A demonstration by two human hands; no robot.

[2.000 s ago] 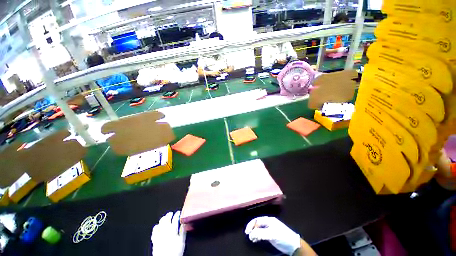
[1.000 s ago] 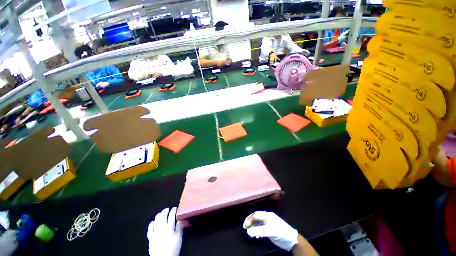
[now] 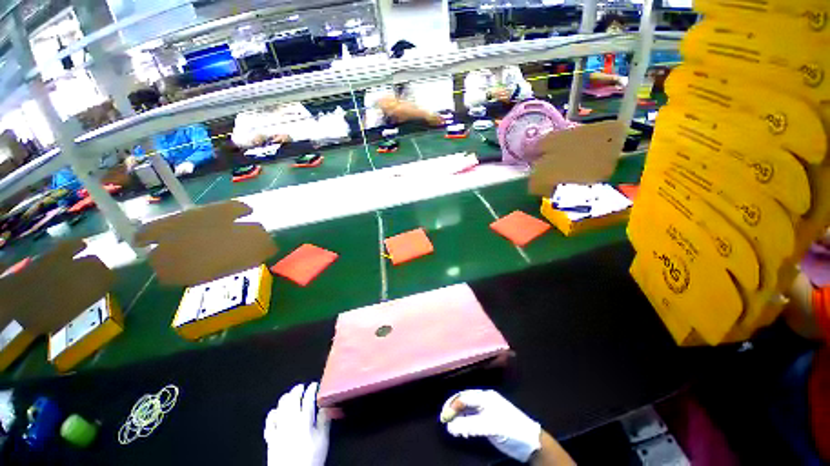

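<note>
A pink slab [image 3: 414,341] with a small dark spot on top lies on the black bench in front of me. My left hand [image 3: 298,428], in a white glove, rests at the slab's near left corner with its fingers close together; I cannot tell if it touches the slab. My right hand [image 3: 491,422], also gloved, lies on the bench just below the slab's near edge, fingers curled; nothing shows in it. No carton rests on the slab.
Open yellow cartons with white contents [image 3: 223,300] and red-orange pads [image 3: 411,247] lie on the green belt [image 3: 350,300]. A tall yellow carton stack [image 3: 728,200] leans at right, a person's arm beside it. Rubber bands [image 3: 148,414] lie left. A pink fan [image 3: 532,132] and seated people are beyond.
The cartons and pads on the belt have shifted left. My view has shifted slightly. My hands have stayed in nearly the same places by the slab.
</note>
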